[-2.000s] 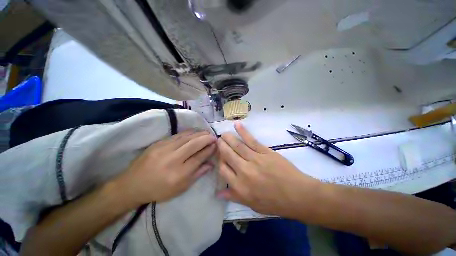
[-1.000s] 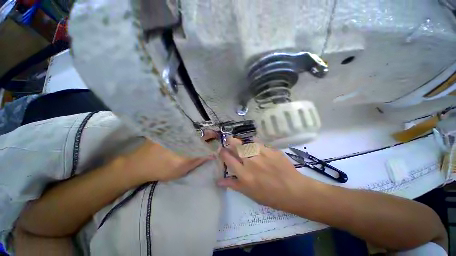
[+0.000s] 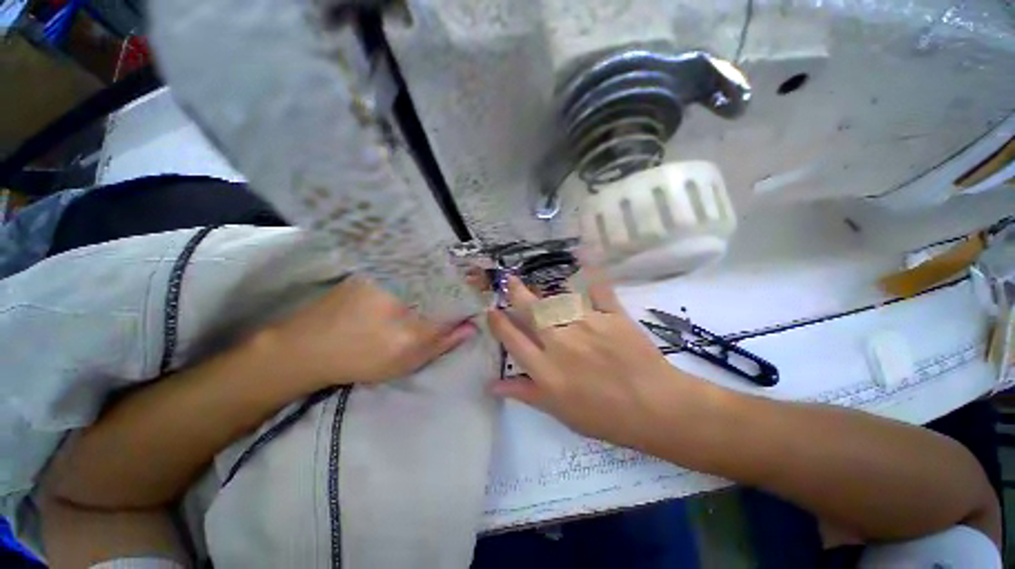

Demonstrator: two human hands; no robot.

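The cream inner side of a garment (image 3: 417, 467), crossed by dark overlocked seams, lies over the table edge at the left and centre. My left hand (image 3: 362, 333) rests on the cream fabric, fingers towards the needle area, partly behind the machine head. My right hand (image 3: 590, 361) is spread beside the presser foot (image 3: 501, 285), its fingertips at the fabric edge. The tan block (image 3: 559, 310) overlaps my right fingers in view. The worn white sewing machine head (image 3: 479, 133) with its ribbed white knob (image 3: 668, 222) and spring fills the upper middle. The needle point is hidden.
Black thread snips (image 3: 718, 349) lie with blades open on the white table to the right of my right hand. Printed ruler tape (image 3: 601, 455) runs along the front edge. A small white piece (image 3: 890, 360) and a tan strip (image 3: 935, 270) lie further right. Black fabric (image 3: 156, 213) lies behind the cream fabric.
The view has moved closer to the machine head, which now looks larger. My right hand has moved in around the presser foot area. Both hands stay at the fabric, with small finger shifts.
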